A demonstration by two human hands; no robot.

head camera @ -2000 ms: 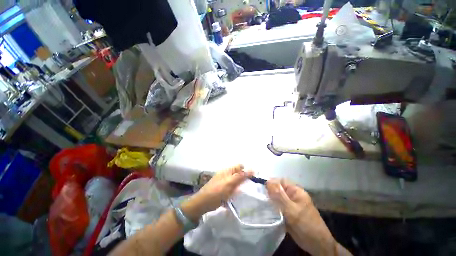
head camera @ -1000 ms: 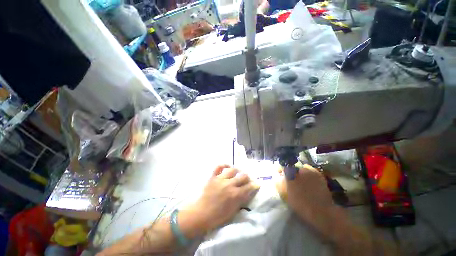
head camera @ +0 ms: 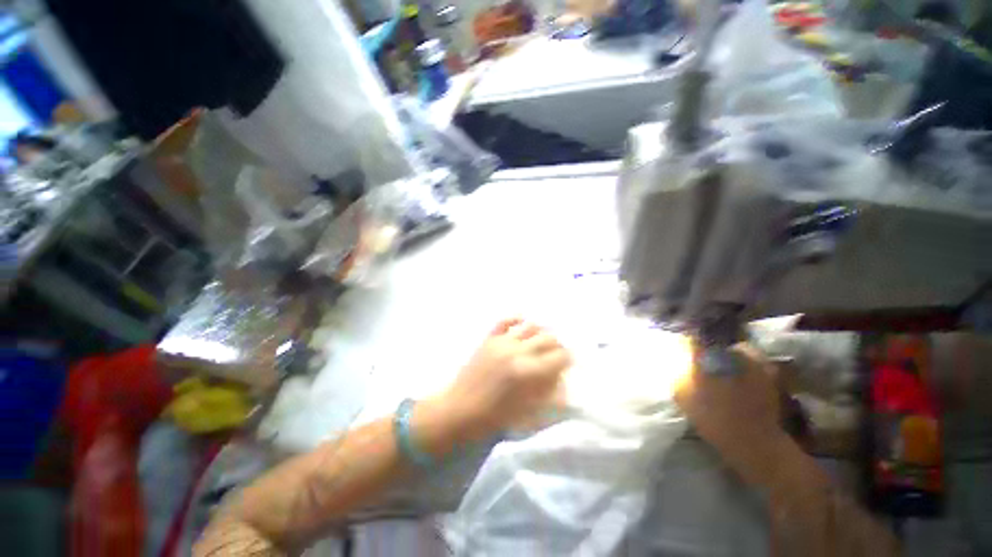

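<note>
A white garment piece (head camera: 566, 479) lies on the table under the sewing machine head and hangs over the front edge. It is overexposed near the needle. My left hand (head camera: 517, 375) rests at the cloth's left side, fingers curled; whether it grips the cloth is blurred. My right hand (head camera: 734, 403) is beside the presser foot (head camera: 718, 332), on the cloth, with its fingertips partly hidden by the foot and glare. The grey sewing machine (head camera: 696, 234) stands above my right hand. No label or trim can be made out.
A phone with a red and orange screen (head camera: 908, 419) lies right of my right hand. Crinkled plastic bags (head camera: 381, 234) sit at the table's left end, with a shiny flat package (head camera: 223, 321) beside them. Red (head camera: 109, 435) and yellow bags (head camera: 212, 405) are low at the left.
My hands went from holding the piece with its black strip before the table to the machine bed. Since one second ago my left hand has moved away from the needle; the view has shifted and blurred.
</note>
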